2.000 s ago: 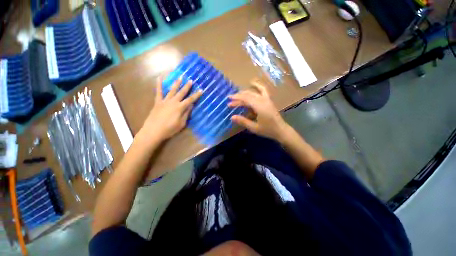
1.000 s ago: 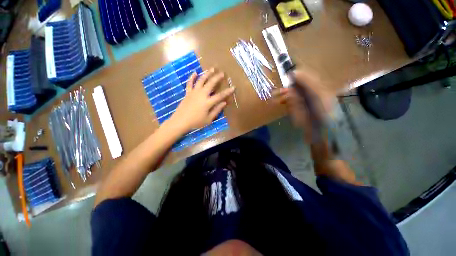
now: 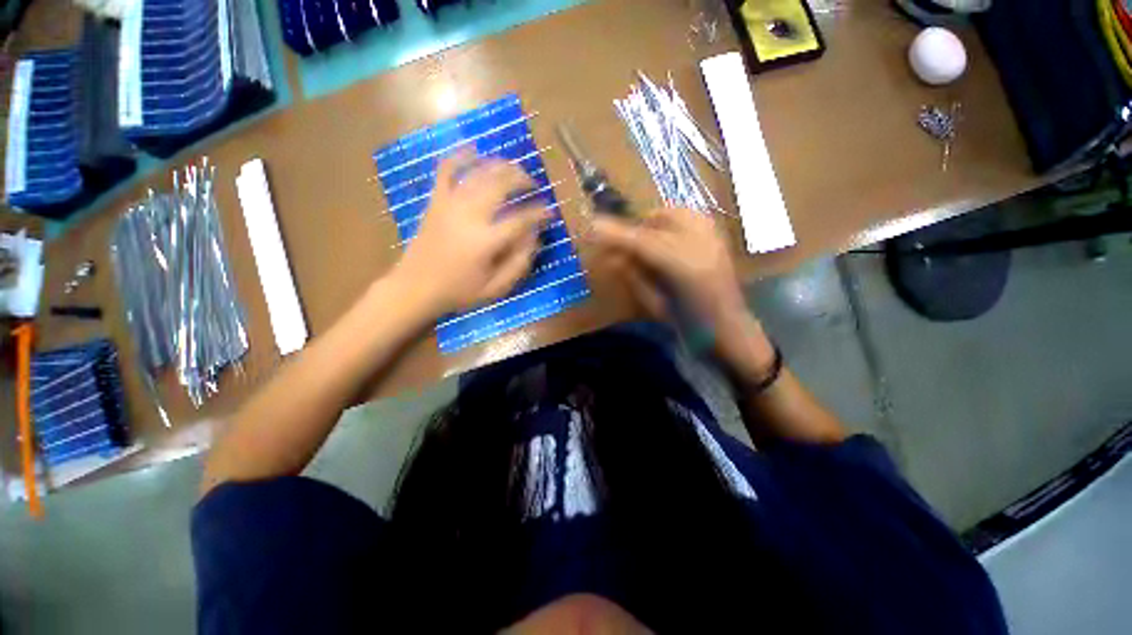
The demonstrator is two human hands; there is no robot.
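Blue solar cells (image 3: 521, 325) with pale lines lie as a flat group on the brown bench in front of me. My left hand (image 3: 482, 230) is blurred over the middle of the cells, fingers bent; whether it holds a ribbon cannot be told. My right hand (image 3: 670, 254) grips the soldering iron (image 3: 602, 189) just right of the cells, its thin tip pointing up and left. A small loose pile of thin silver ribbon (image 3: 670, 143) lies beyond my right hand.
White strips lie right (image 3: 747, 155) and left (image 3: 271, 254). A long silver ribbon bundle (image 3: 186, 285) is at left. Striped cell stacks (image 3: 174, 75) stand back left. The iron stand with yellow sponge (image 3: 777, 27), a white round object (image 3: 937, 56) and a black case (image 3: 1037, 87) are back right.
The cell group was held by both hands, then laid flat. My right hand took the soldering iron from over the right white strip and brought it left beside the cells.
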